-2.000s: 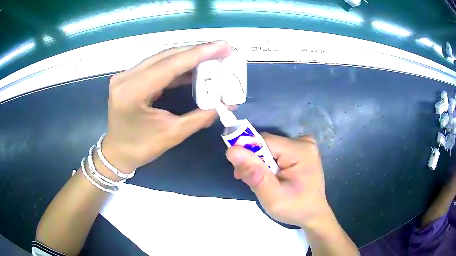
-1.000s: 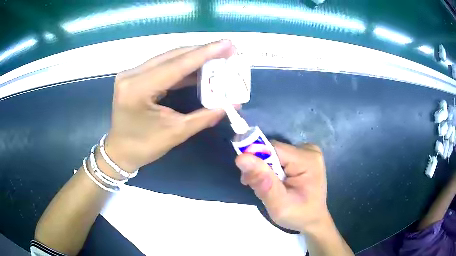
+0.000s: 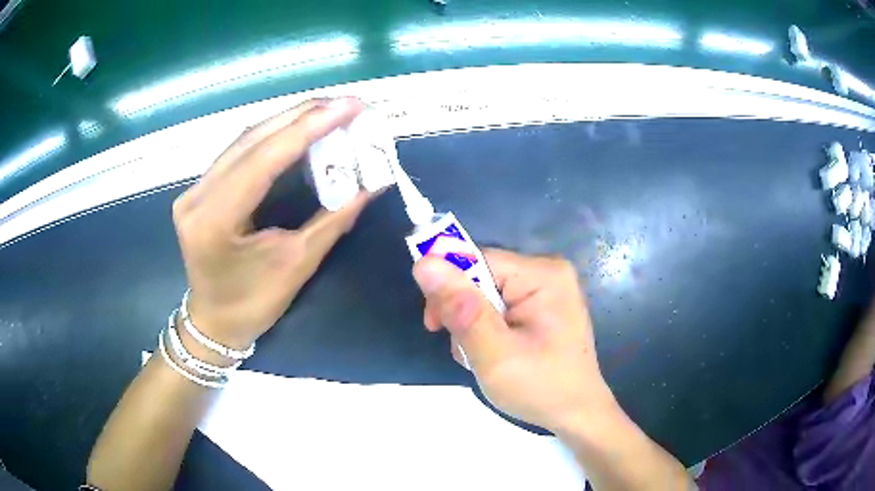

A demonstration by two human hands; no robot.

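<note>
My left hand (image 3: 254, 211) holds two white units (image 3: 336, 173) side by side between thumb and fingers, above the far edge of the dark worktop. Small curved marks show on their near end faces. My right hand (image 3: 518, 326) is shut on a white glue tube (image 3: 449, 247) with blue-purple print. The tube's narrow white nozzle (image 3: 413, 197) points up and left, and its tip is at the right side of the right-hand unit. Whether the tip touches the unit is too blurred to tell.
A white sheet (image 3: 355, 427) lies on the dark worktop (image 3: 672, 240) near me. Several white units (image 3: 844, 203) lie at the right. Beyond the white rail (image 3: 537, 91), the green belt (image 3: 230, 38) carries spaced units, one at the left (image 3: 82, 58). A person's purple sleeve (image 3: 835, 436) shows at lower right.
Both hands have moved left with the units and the tube. The nozzle tip has gone from the units' lower middle to the right unit's right side. A belt unit now shows at upper left.
</note>
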